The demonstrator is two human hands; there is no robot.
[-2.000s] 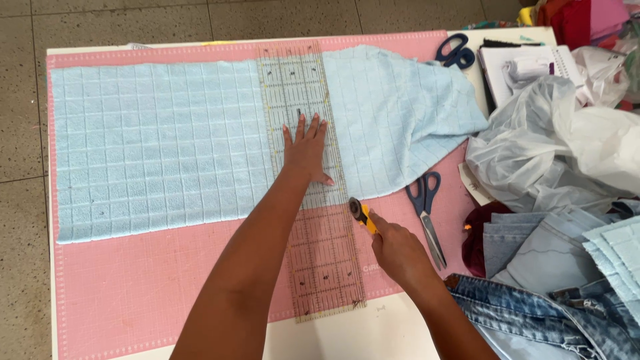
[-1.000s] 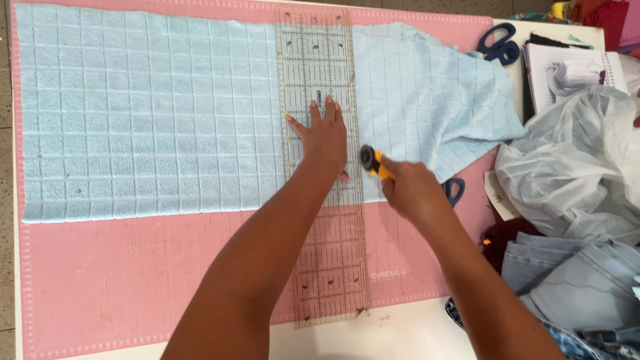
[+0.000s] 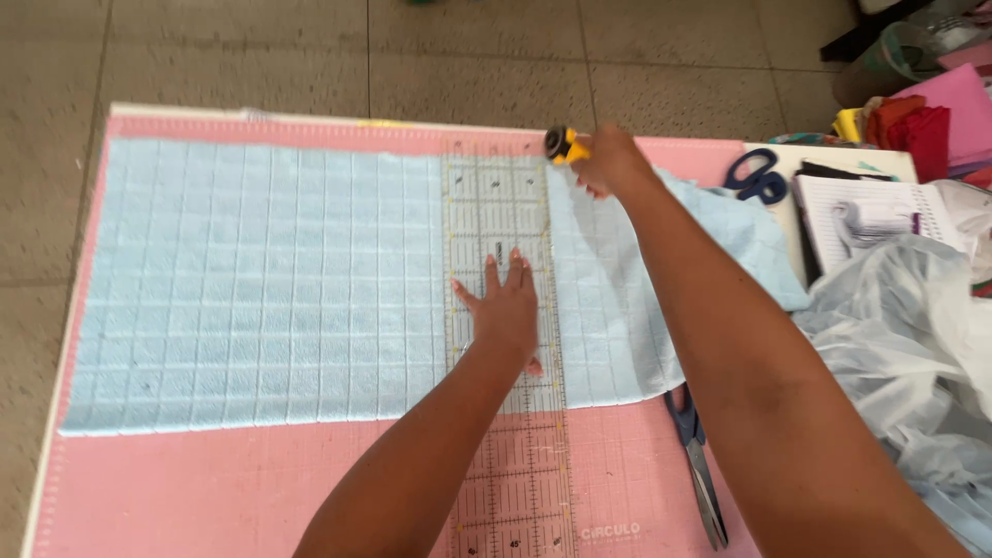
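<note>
My left hand [image 3: 504,314] lies flat with spread fingers on a clear quilting ruler [image 3: 515,480], pressing it across light blue checked plush fabric [image 3: 279,287]. In my right hand [image 3: 616,167] is a yellow rotary cutter [image 3: 566,146], its round blade by the ruler's right edge near the fabric's far edge. Whether the blade touches anything is unclear. The fabric rests on a pink cutting mat [image 3: 232,488]; right of the ruler it is bunched and partly hidden by my right forearm.
Dark-handled scissors [image 3: 697,465] lie on the mat below the fabric. A second pair of scissors [image 3: 756,178] is at the upper right, beside a spiral notebook [image 3: 876,213]. Translucent plastic bags [image 3: 907,341] pile up at the right. Coloured fabrics [image 3: 922,132] are beyond the table corner.
My right hand with the rotary cutter has moved up along the ruler from the fabric's near part to its far edge. My left hand stays on the ruler. The view has shifted.
</note>
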